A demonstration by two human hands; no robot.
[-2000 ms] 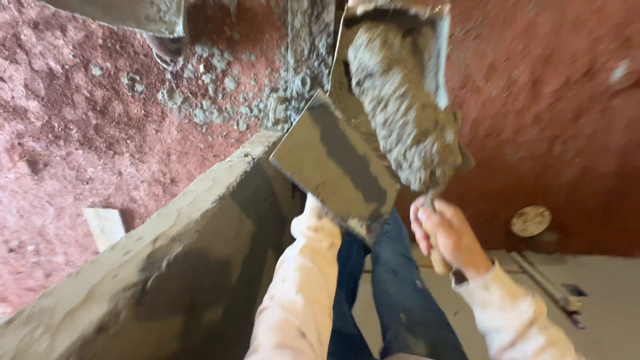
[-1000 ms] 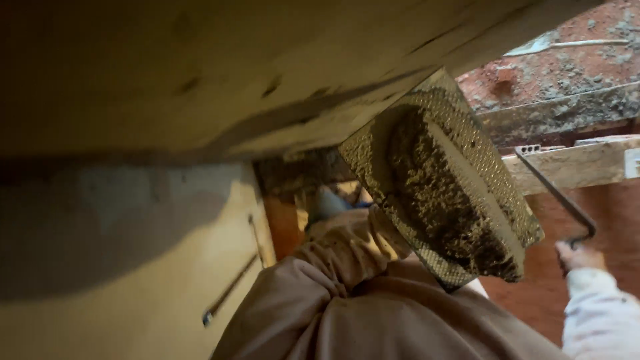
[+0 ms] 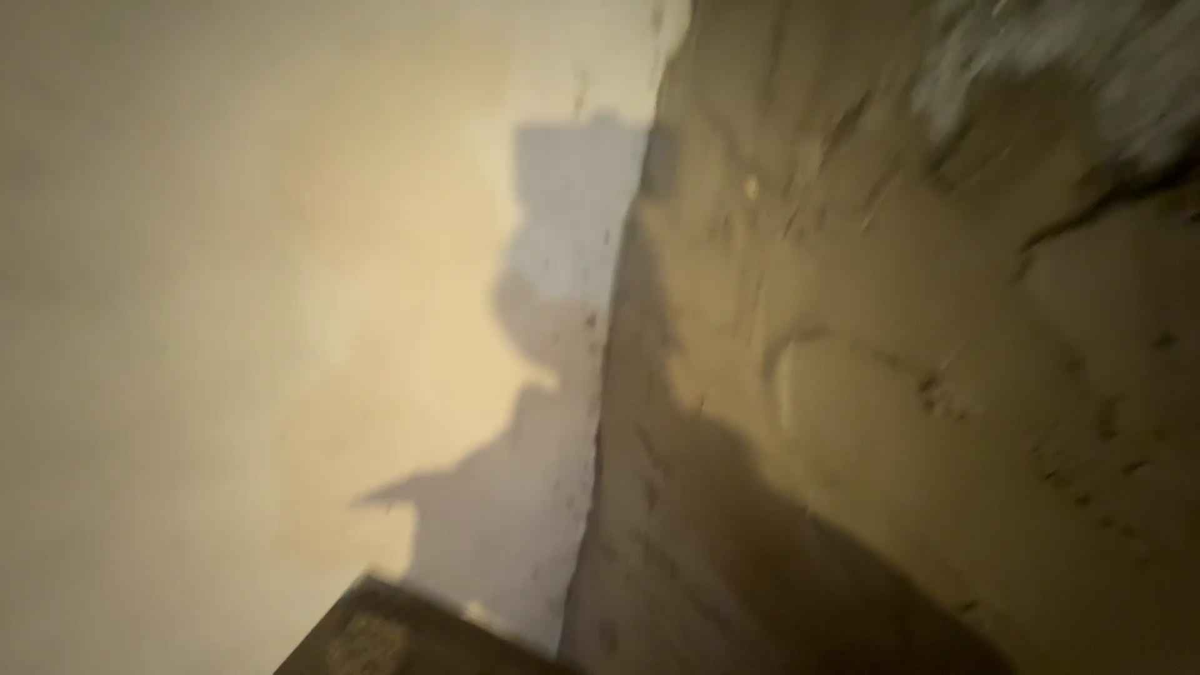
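Note:
At the bottom edge, the dark corner of a plasterer's hawk (image 3: 412, 633) pokes into view, with a small textured patch of what looks like mortar on it. Neither my left hand nor my right hand can be seen, so what they hold is hidden. Behind the hawk's corner stands a pale smooth wall (image 3: 281, 281). It meets a brown, freshly coated mortar surface (image 3: 900, 375) along a near-vertical corner line. The picture is blurred.
A shadow of a person (image 3: 525, 450) falls across both surfaces at the corner. The brown surface bears cracks, pits and ridges. Rough grey mortar (image 3: 1078, 75) shows at the upper right.
The view has swung strongly to the walls. The hawk, loaded with mortar a second ago, now shows only a corner low in view. My right hand and the trowel have left the view.

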